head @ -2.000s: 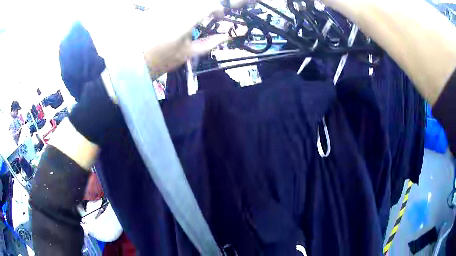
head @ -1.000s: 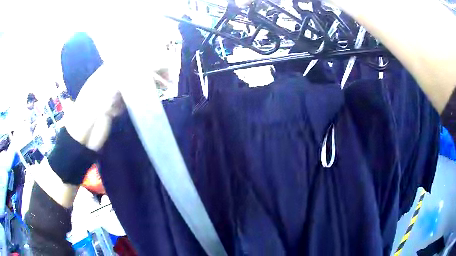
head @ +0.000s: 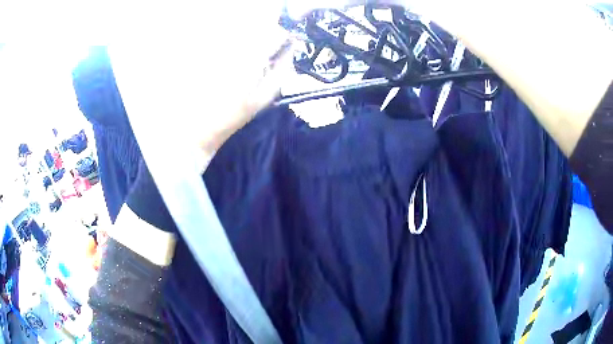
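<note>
Navy garments with gathered waists hang across the middle. Black hangers crowd together above them, one long bar lying along the front garment's top. White loops show on the cloth. My left hand is at the left end of that bar, by the garment's top corner; glare washes it out and its fingers cannot be made out. My right forearm crosses the top right; my right hand is lost in glare at the top edge. What it holds is hidden.
A pale grey metal upright slants in front of the garments and my left arm. More navy cloth hangs at the upper left. Yellow-black tape marks the floor at lower right. A blurred workshop lies at left.
My left hand has moved from the garment's left edge up and right to the hanger bar's end. The front garment's left top corner now sits higher, near the bar.
</note>
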